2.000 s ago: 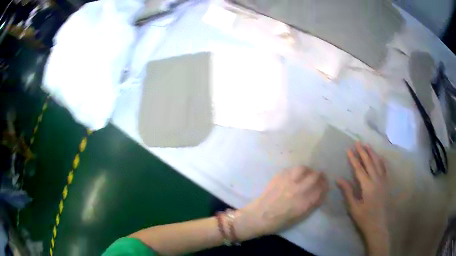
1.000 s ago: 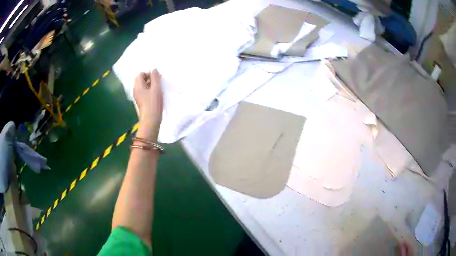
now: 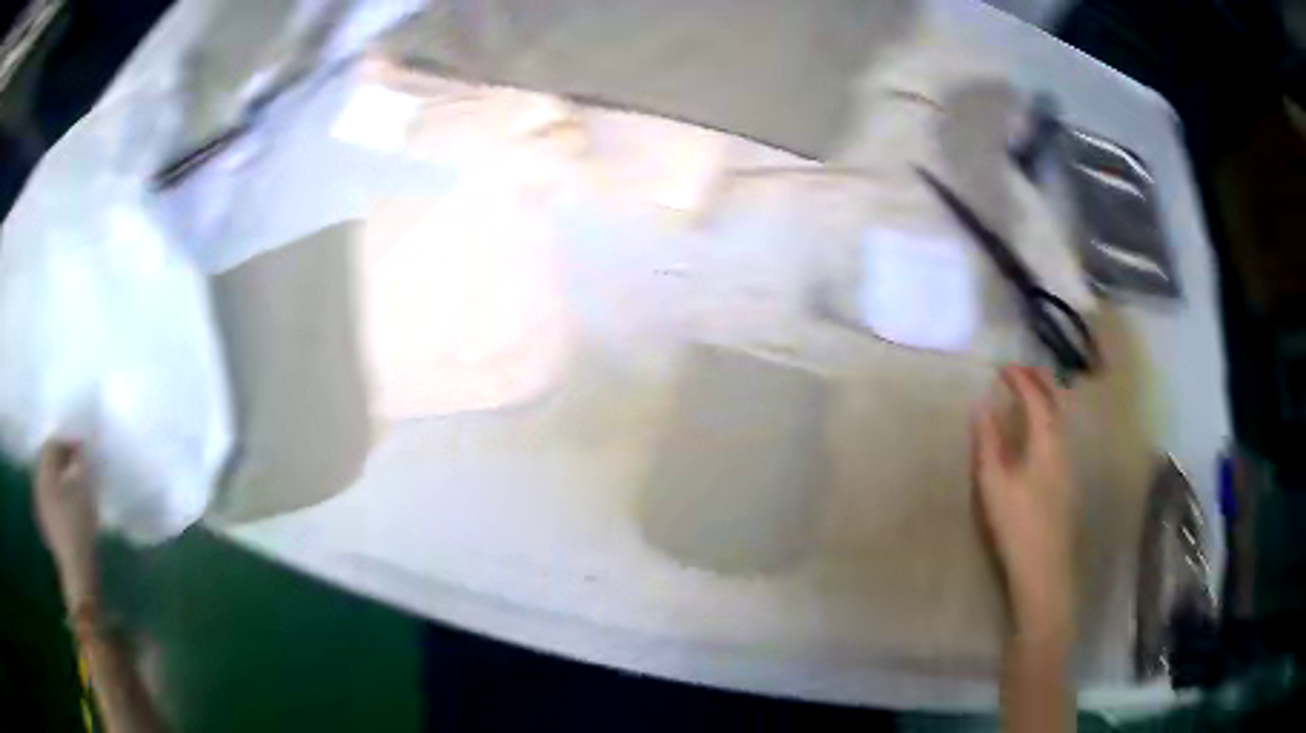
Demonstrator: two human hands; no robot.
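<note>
My left hand [image 3: 65,501], cut close to the left edge and blurred, grips the lower edge of the white interfacing [image 3: 122,344]. My right hand [image 3: 1026,487] is empty with fingers apart, its fingertips just below the handles of the black scissors [image 3: 1010,272], which lie on the table. The grey pocket piece [image 3: 733,458] lies flat at the centre front. The white pocket template [image 3: 920,289] lies behind it to the right. The interfacing partly overlaps the large grey rounded piece [image 3: 298,380].
Pale pink pieces [image 3: 466,308] lie beside the large grey rounded piece. A large grey panel [image 3: 673,57] lies along the far edge. A shiny rectangular plate [image 3: 1120,215] is at the upper right. The iron [image 3: 1177,573] is at the right edge. The pale table [image 3: 487,580] has a curved front edge.
The view has swung right since a second ago. My left hand has brought the interfacing's edge over the large grey rounded piece. My right hand has come off the pocket piece to the scissors.
</note>
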